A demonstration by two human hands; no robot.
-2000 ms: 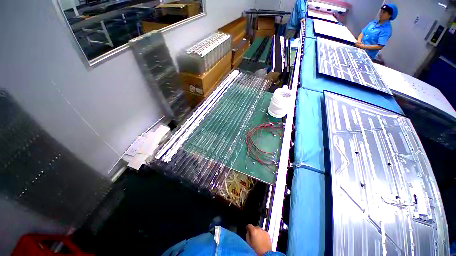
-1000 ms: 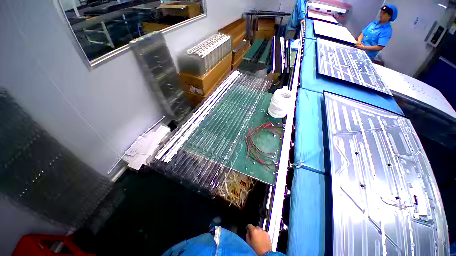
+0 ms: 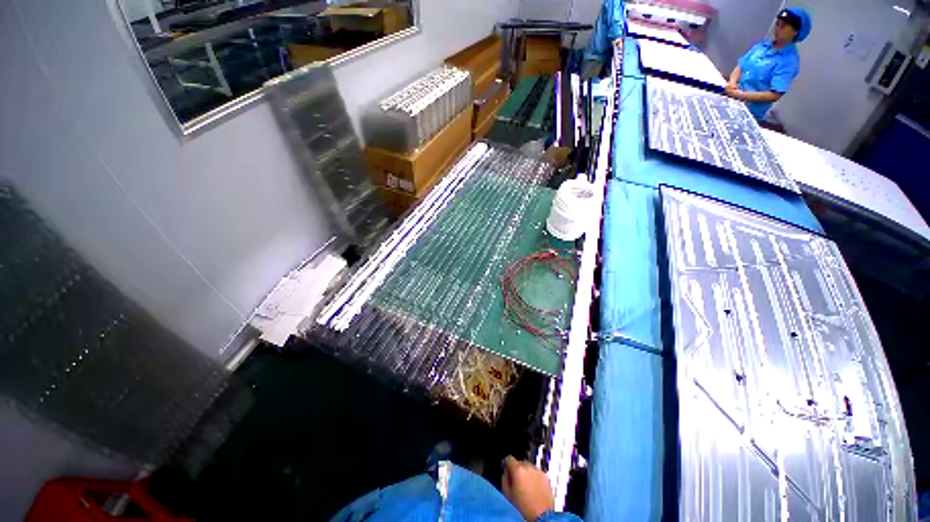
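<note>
A large silvery back panel (image 3: 760, 336) with pressed ribs and small dark studs lies on a blue foam-topped pallet (image 3: 627, 428) on the right. A thin lead and a small pale part show on its lower right area. My right hand (image 3: 527, 491) is at the bottom edge, bare, with curled fingers, beside the white rail (image 3: 561, 449) and left of the panel. Its fingertips are hidden, so I cannot tell whether it holds anything. My left hand is not in view.
A green-matted side table (image 3: 535, 331) carries light strips (image 3: 433, 260), a reddish wire loop (image 3: 507, 285) and a white roll (image 3: 571, 211). Yellowish scraps (image 3: 481, 385) sit below its end. More panels (image 3: 714, 127) lie farther along the line. A person in blue (image 3: 767, 76) stands beyond it. A red stool (image 3: 97, 500) is lower left.
</note>
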